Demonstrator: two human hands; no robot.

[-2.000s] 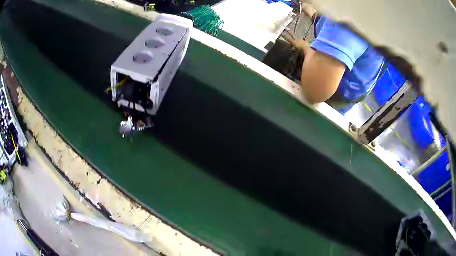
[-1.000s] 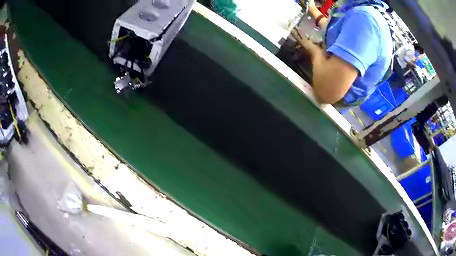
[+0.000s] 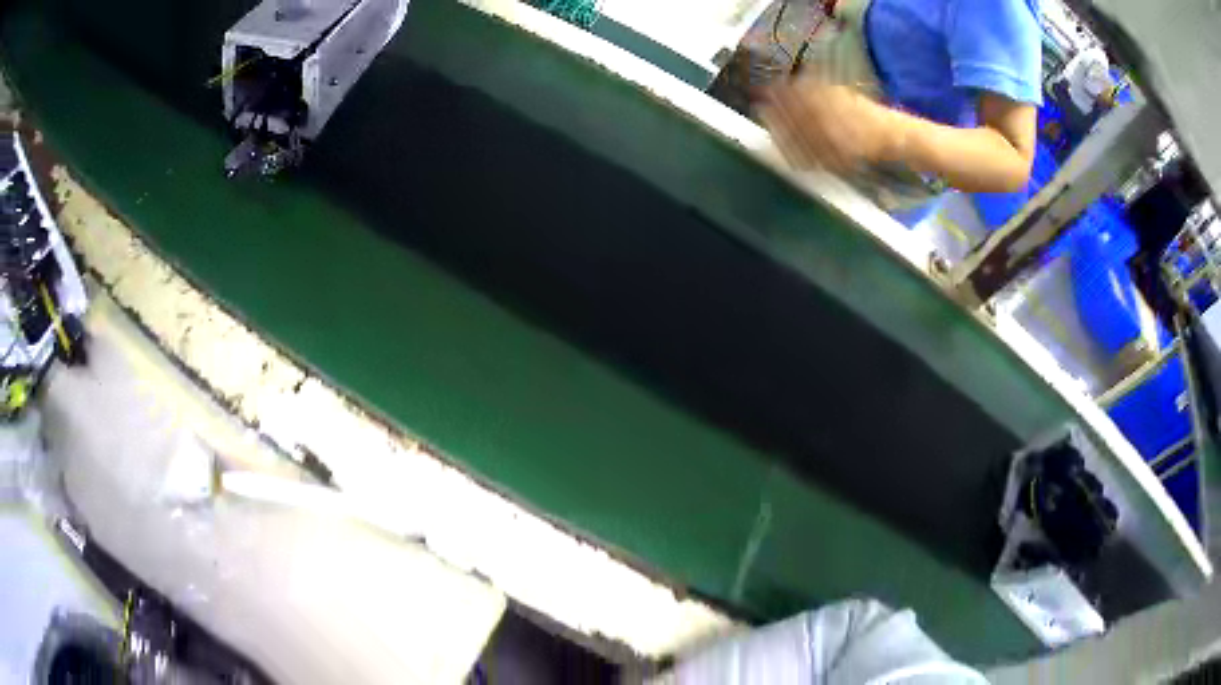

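Neither of my hands can be made out. A white housing shell [image 3: 351, 60] lies on the green conveyor belt [image 3: 442, 361] at the upper left, its open end towards me. Black modules and leads hang out of that end, with a small part [image 3: 265, 158] on the belt and a thin yellow lead at the side. Another white housing [image 3: 1047, 605] with black modules [image 3: 1065, 506] is on the belt at the lower right. A pale grey cloth shape [image 3: 830, 645], perhaps a sleeve, enters at the bottom edge.
The belt's worn cream edging [image 3: 321, 435] runs along the near side. A white-headed tool with a pale handle [image 3: 275, 488] lies at lower left. An open housing with black modules [image 3: 24, 254] is at the left edge. A person in blue [image 3: 984, 60] works across the belt, beside a post [image 3: 1031, 221].
The upper-left housing appears further up and left. The lower-right housing appears higher and shows more. The pale cloth shape has come in at the bottom. The other person's arm has moved and is blurred.
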